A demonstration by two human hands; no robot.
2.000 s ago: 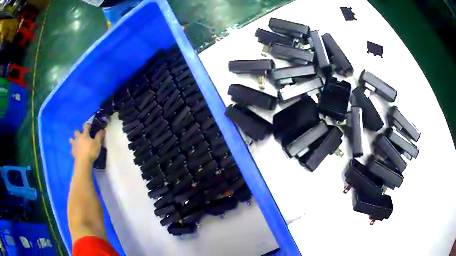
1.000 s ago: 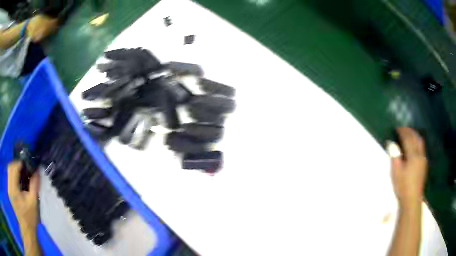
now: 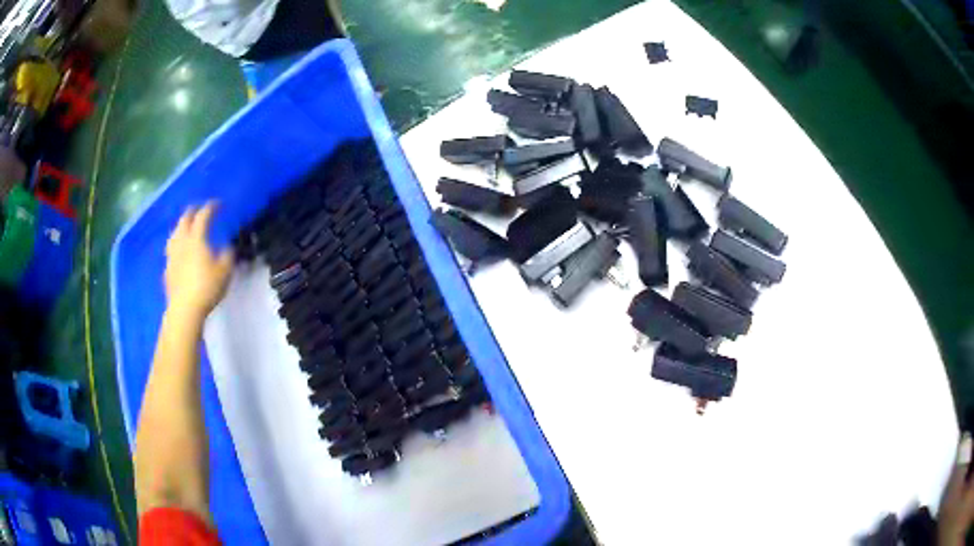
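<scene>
My left hand (image 3: 195, 261) is inside the blue tote (image 3: 397, 160) at the left, at the far left end of the rows of black adapter housings (image 3: 363, 309). Its fingers are beside the rows; whether it holds a housing cannot be told. The tote's pale bottom (image 3: 256, 384) shows around the rows. My right hand (image 3: 958, 496) is cut off by the right edge, with a white wrap on a finger, beside dark blurred pieces (image 3: 902, 528) on the white surface. A loose pile of black housings (image 3: 694, 373), some with metal pins, lies right of the tote.
Two small flat black pieces (image 3: 701, 106) lie at the far end of the white work surface (image 3: 812, 352). A dark green surface (image 3: 854, 117) runs beyond it. Blue and red stools or bins (image 3: 48, 405) stand at the far left. Pale cloth (image 3: 230, 21) hangs at the top.
The view has swung back left. A second ago my right hand was over the green belt; now it is at the right edge by dark pieces. My left hand remains in the tote.
</scene>
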